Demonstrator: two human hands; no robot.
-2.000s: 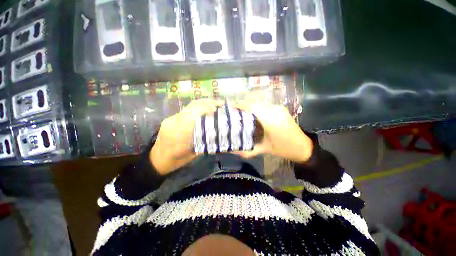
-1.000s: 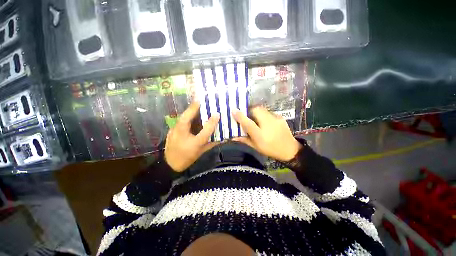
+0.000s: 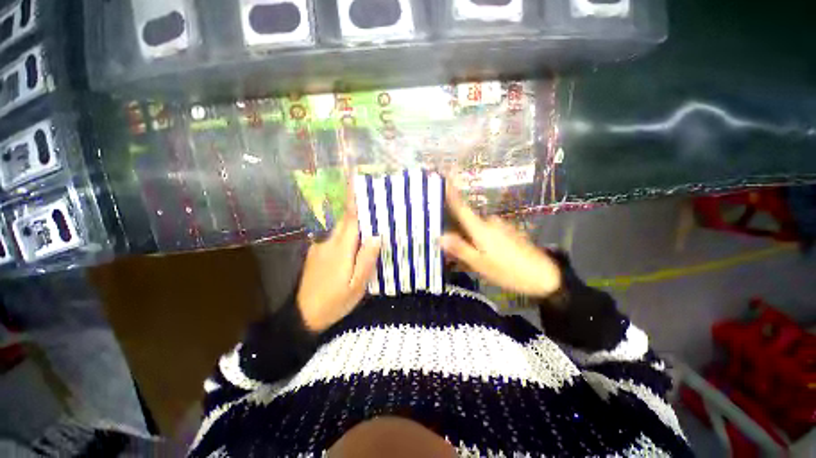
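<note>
A row of several handsets on edge (image 3: 403,231), seen as white and dark blue stripes, is held upright in line with my body at the front edge of the bench. My left hand (image 3: 337,273) presses its left side, with the thumb near the lower part. My right hand (image 3: 497,250) holds its right side. The row's lower end reaches over the bench edge, close to my striped sweater. The handset faces are hidden.
A clear tray (image 3: 429,50) with white handset backs lies ahead. A filled side tray (image 3: 76,201) is at left. The plastic-covered work mat (image 3: 259,179) bears a white label (image 3: 508,176). Red plastic items (image 3: 768,371) are below at right.
The handset row has come back towards my body, away from the clear tray, with both hands around it. Earlier it was a short block between my hands; now its long stripes show.
</note>
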